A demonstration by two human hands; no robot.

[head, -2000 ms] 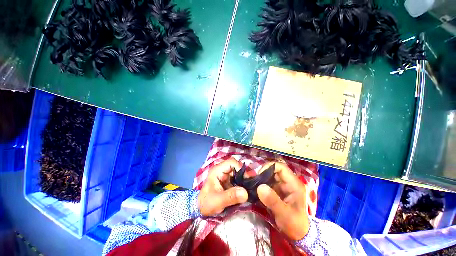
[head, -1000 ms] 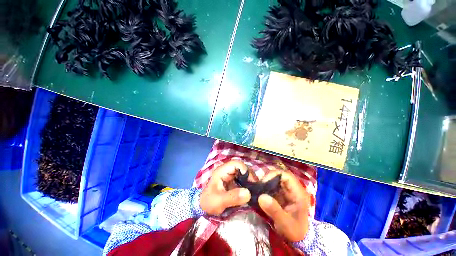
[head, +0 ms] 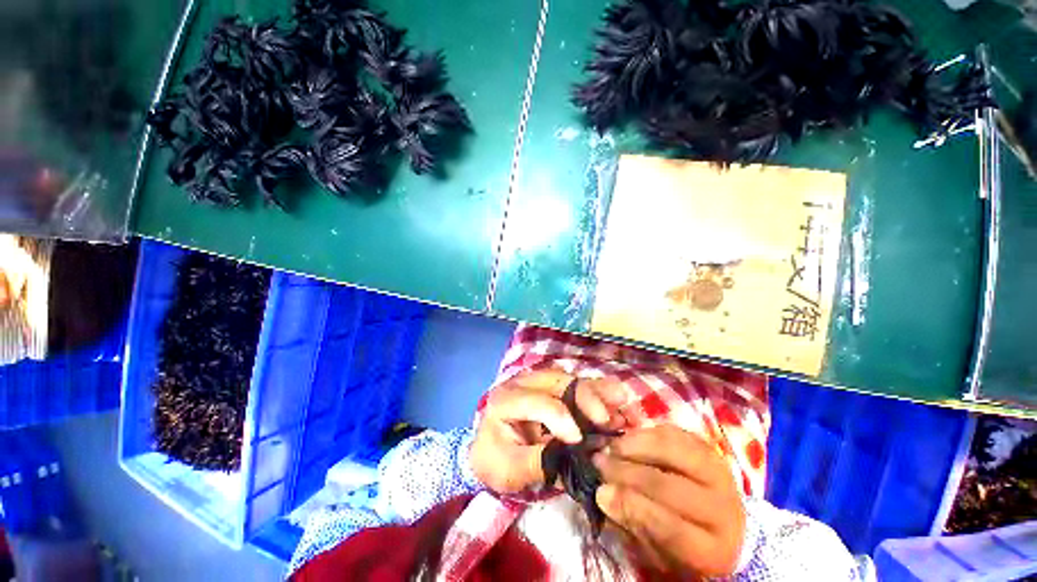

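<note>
A small black spiky hair piece (head: 578, 464) is held above the lap, between both hands, with its points upward and downward. My left hand (head: 529, 432) grips its left side with fingertips and thumb. My right hand (head: 671, 495) pinches its right side. The fingers hide part of the piece. Two heaps of black spiky pieces lie on the green bench, one at the left (head: 313, 108) and one at the right (head: 762, 68) of a pale seam.
A tan cardboard pad (head: 719, 244) is taped near the bench's front edge. Blue crates with dark and brown parts stand at the left (head: 256, 409) and lower right (head: 953, 557). A clear divider (head: 987, 227) and thin white sticks (head: 950, 131) are at the right.
The view has shifted, so the bench and crates sit further right. The hands have turned the black piece from a wide, level pose to a more upright one, and the fingers have changed their hold.
</note>
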